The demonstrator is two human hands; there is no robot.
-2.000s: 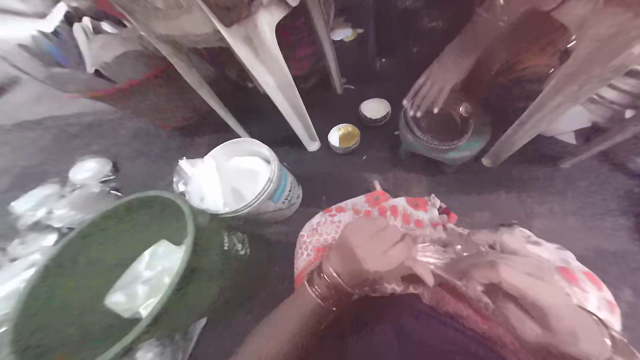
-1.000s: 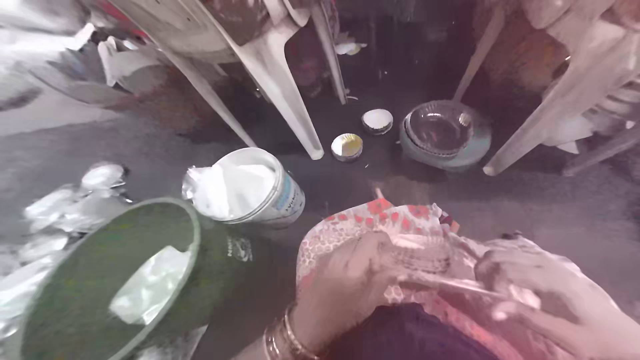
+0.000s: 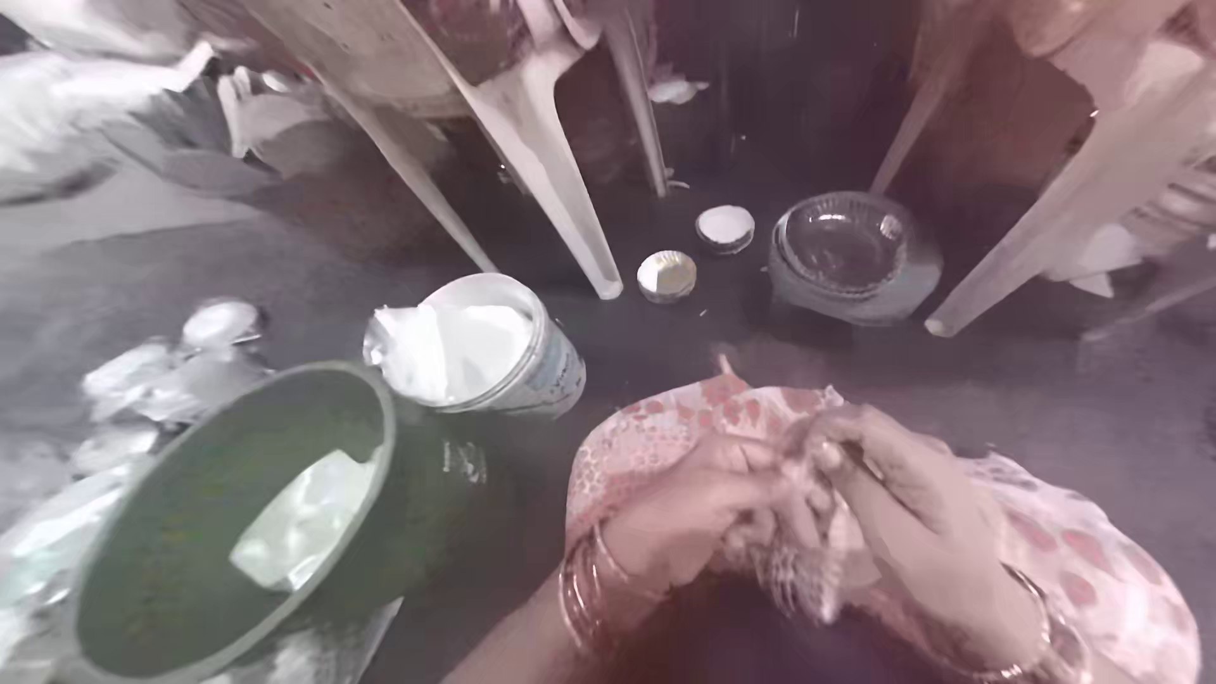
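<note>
Over the red-and-white patterned cloth (image 3: 665, 418) on my lap, my left hand (image 3: 703, 503) and my right hand (image 3: 912, 513) meet. Their fingers pinch the gathered top of a clear plastic bag (image 3: 803, 570), whose ridged, shiny lower part hangs between them. What lies inside the bag is blurred. Bangles circle both wrists. To the left of my left hand stands a white plastic bucket (image 3: 560, 380) with white plastic sheets or bags in its mouth. A green tub (image 3: 389, 427) at the lower left has a white packet (image 3: 309, 522) inside.
Ahead on the dark floor are two small round cups (image 3: 667, 276) (image 3: 725, 228) and a clear ridged plastic dish (image 3: 844, 242) stacked on another container. Plastic chair legs (image 3: 570, 190) (image 3: 1026, 228) stand around them. Filled clear bags (image 3: 180, 380) lie beyond the tub at left.
Two seconds ago another person's hand was at the clear dish; it is gone from there. My hands have drawn together, and the bag now hangs below my fingers.
</note>
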